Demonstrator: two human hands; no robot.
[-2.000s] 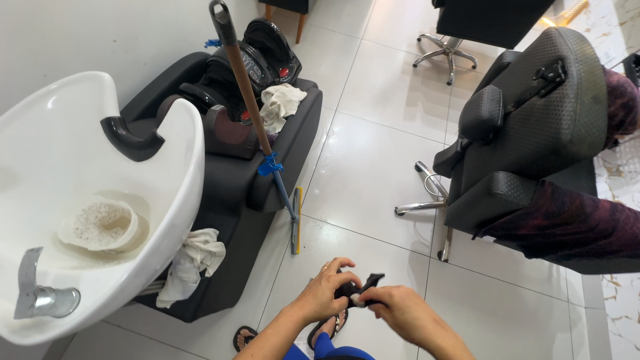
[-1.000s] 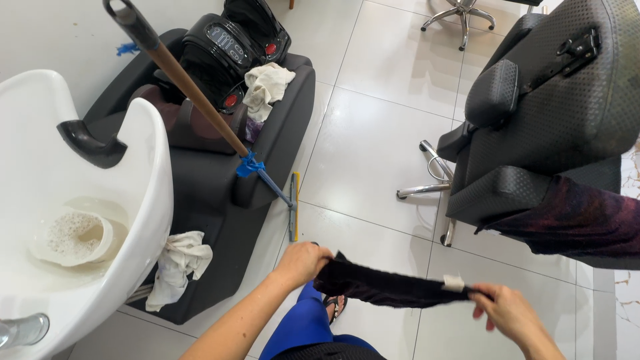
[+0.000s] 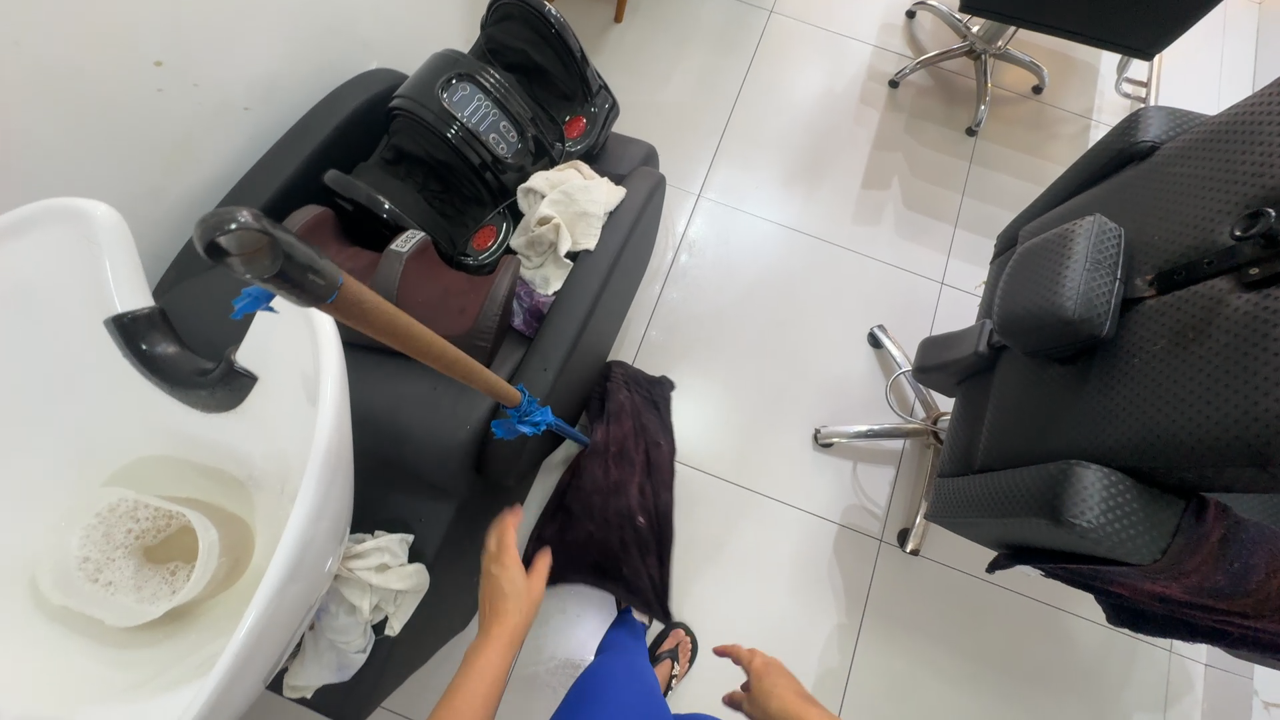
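Note:
A dark purple-black cloth (image 3: 628, 490) is spread out low in front of me, over the lower end of a pole (image 3: 430, 345) with blue ties. Whether it lies flat on the floor or is still in the air, I cannot tell. My left hand (image 3: 512, 580) is just left of the cloth, fingers apart, holding nothing. Over the floor tiles to the right of my sandaled foot, my right hand (image 3: 765, 685) is empty with its fingers spread. The pole's foot is hidden.
At left, a white wash basin (image 3: 335, 480) holds a tub (image 3: 205, 560) of foamy water. Beside it, a black padded seat (image 3: 420, 440) carries a massager (image 3: 470, 120), a whitish cloth (image 3: 560, 215) and another cloth (image 3: 365, 600). A black salon chair (image 3: 1060, 400) with chrome legs stands right.
Both hands have let go of the dark cloth, which they held stretched between them one second ago. It is now over the pole's lower end. Two seconds ago both hands were together on something black.

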